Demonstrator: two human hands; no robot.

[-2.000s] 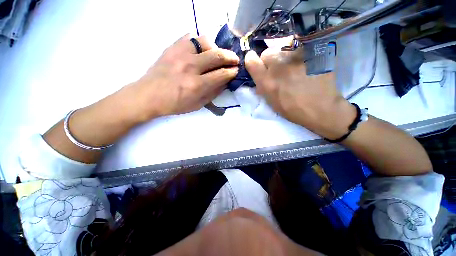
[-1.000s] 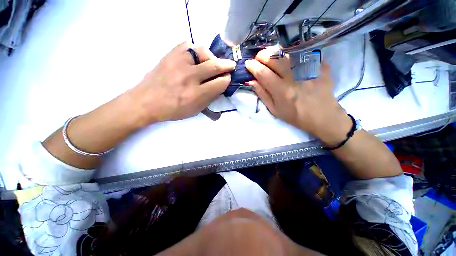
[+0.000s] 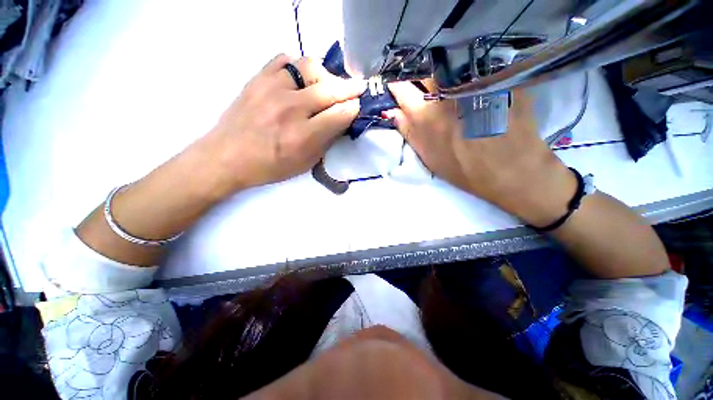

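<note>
A small dark navy fabric piece [image 3: 375,103] lies under the presser foot [image 3: 376,84] of the sewing machine [image 3: 461,31]. White pocket cloth [image 3: 363,154] extends from it toward me. My left hand [image 3: 285,125] holds the fabric's left side, fingertips beside the foot. My right hand [image 3: 477,141] is on its right side, its fingertips partly hidden behind machine parts. A blue-grey block [image 3: 485,115] on the machine hangs over my right hand.
Crumpled dark cloth [image 3: 637,113] lies at the far right of the table. A grey-navy bundle [image 3: 35,47] is at the upper left. A ruled strip [image 3: 375,256] runs along the front edge. Blue material [image 3: 539,332] shows below the table.
The navy fabric has shifted under the foot, and less of it shows. More white cloth shows in front. My right hand has moved right and beneath the block.
</note>
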